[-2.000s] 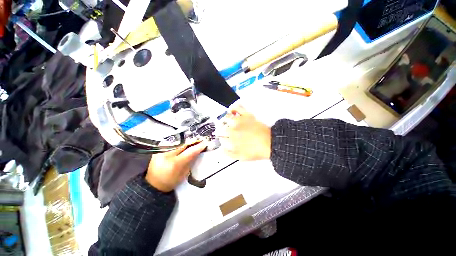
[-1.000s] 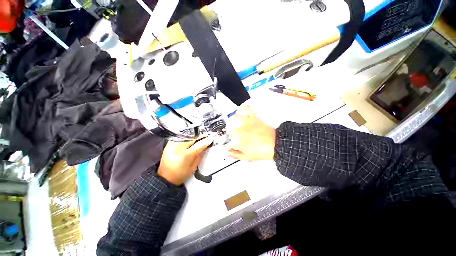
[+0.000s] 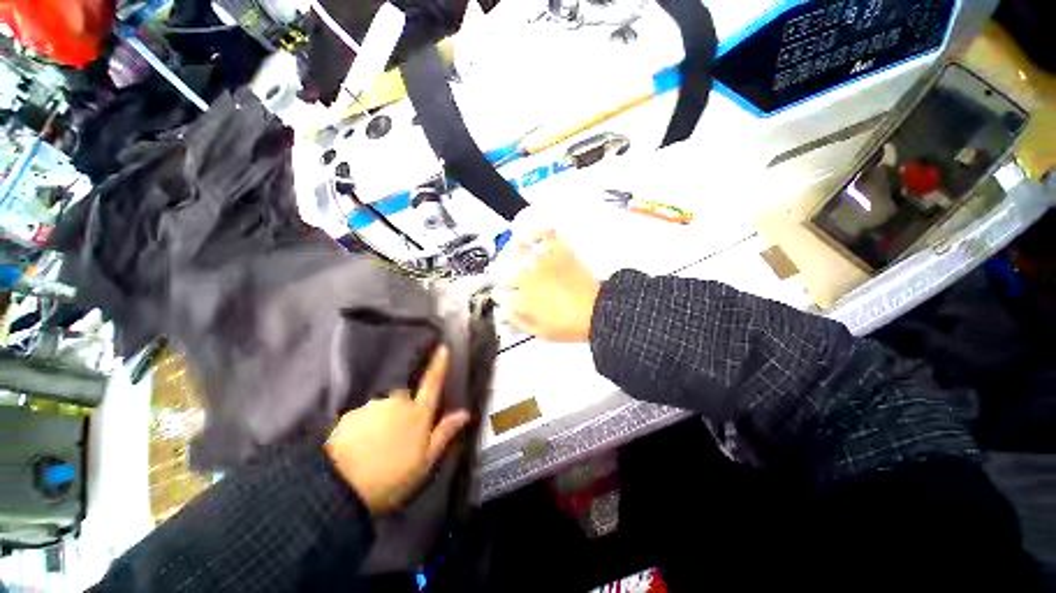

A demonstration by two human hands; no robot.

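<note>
A dark grey garment piece [image 3: 290, 336] lies over the left of the table, its right edge running from the presser foot [image 3: 469, 261] down towards the front edge. My left hand [image 3: 394, 446] rests on the cloth, index finger stretched towards the machine, thumb apart; the cloth under it is partly hidden. My right hand [image 3: 549, 290] is beside the needle area with curled fingers at the cloth's edge; whether it pinches the cloth cannot be told. The white sewing machine head [image 3: 556, 93] with blue stripe and black straps stands behind.
Orange-yellow thread snips [image 3: 654, 209] lie on the table right of the needle. A smartphone [image 3: 921, 168] lies at the right, below the dark control panel [image 3: 857, 52]. Brown tape patches [image 3: 515, 416] are on the white table. A ruler strip [image 3: 579, 438] runs along the front edge.
The garment has come forward and right, now covering the table left of the needle. My left hand has moved from the needle area down onto the cloth. The view has shifted.
</note>
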